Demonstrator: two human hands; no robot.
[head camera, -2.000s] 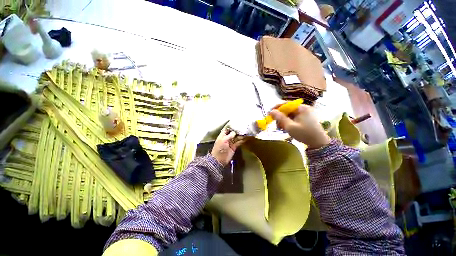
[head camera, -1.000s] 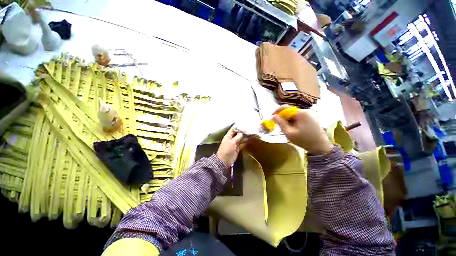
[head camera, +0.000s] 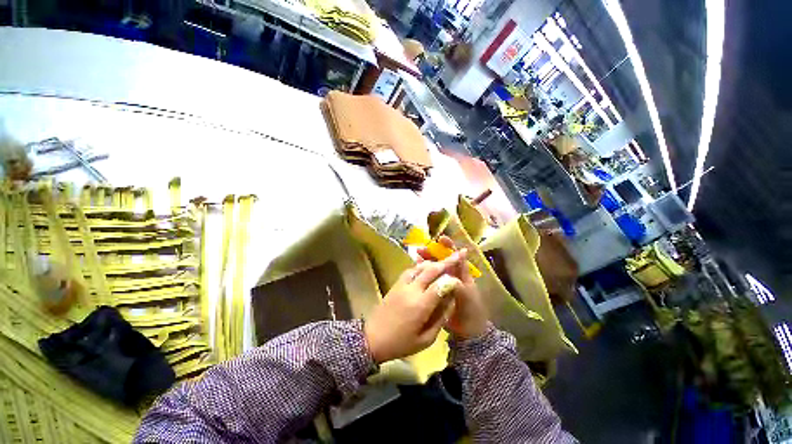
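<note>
My right hand (head camera: 466, 299) is closed on the yellow glue brush (head camera: 440, 251), partly hidden by my fingers; its pale bristles point up and left. My left hand (head camera: 415, 310) is against my right hand, fingers bent near the brush handle; whether it grips anything is hidden. The khaki bag body (head camera: 308, 247), yellow inside, lies open in front of and below my hands, with a dark brown patch (head camera: 300, 303) on its left part. More yellow-lined bag bodies (head camera: 512, 251) stand to the right of my hands.
Yellow strap strips (head camera: 227, 269) lie crisscross at left, with a black cloth (head camera: 108, 355) and an amber glue pot (head camera: 56, 286) on them. A stack of brown panels (head camera: 375, 130) with a white slip sits at the back of the white table (head camera: 217, 143). An aisle and benches are beyond at right.
My left hand has left the bag edge and moved right to meet my right hand. The brush has come down towards the bag bodies. The view has turned right.
</note>
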